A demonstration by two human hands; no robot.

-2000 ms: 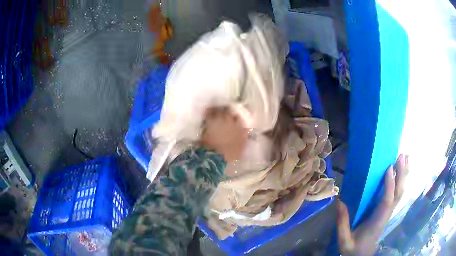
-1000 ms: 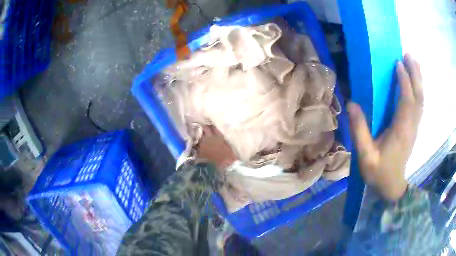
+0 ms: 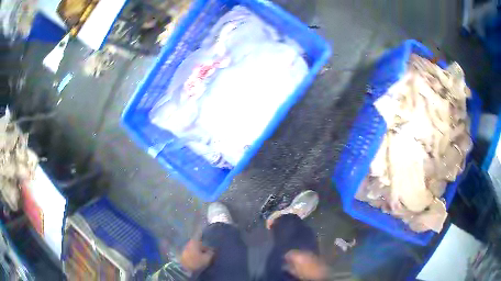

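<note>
A blue plastic crate [image 3: 140, 131] stands on the floor in front of me, holding lilac-white pieces [image 3: 247, 93] with a small red patch. Another blue crate [image 3: 351, 159] at the right is heaped with beige cut pieces [image 3: 412, 159], some over its rim. My left hand [image 3: 196, 256] is low in the picture by my left leg, small and blurred. My right hand [image 3: 305, 265] is at the bottom edge by my right leg, also blurred. Neither hand touches the crates. The fingers are too blurred to read.
My shoes [image 3: 301, 204] are on the dark grey floor between the crates. A blue crate with brownish contents [image 3: 90, 255] is at the lower left. Pale fabric [image 3: 14, 164] lies at the left edge beside a white table edge [image 3: 50, 214]. Fabric scraps lie on the floor.
The view has turned from the table and beige heap to the floor and my legs. My left hand has left the beige fabric; my right hand has left the blue-edged table.
</note>
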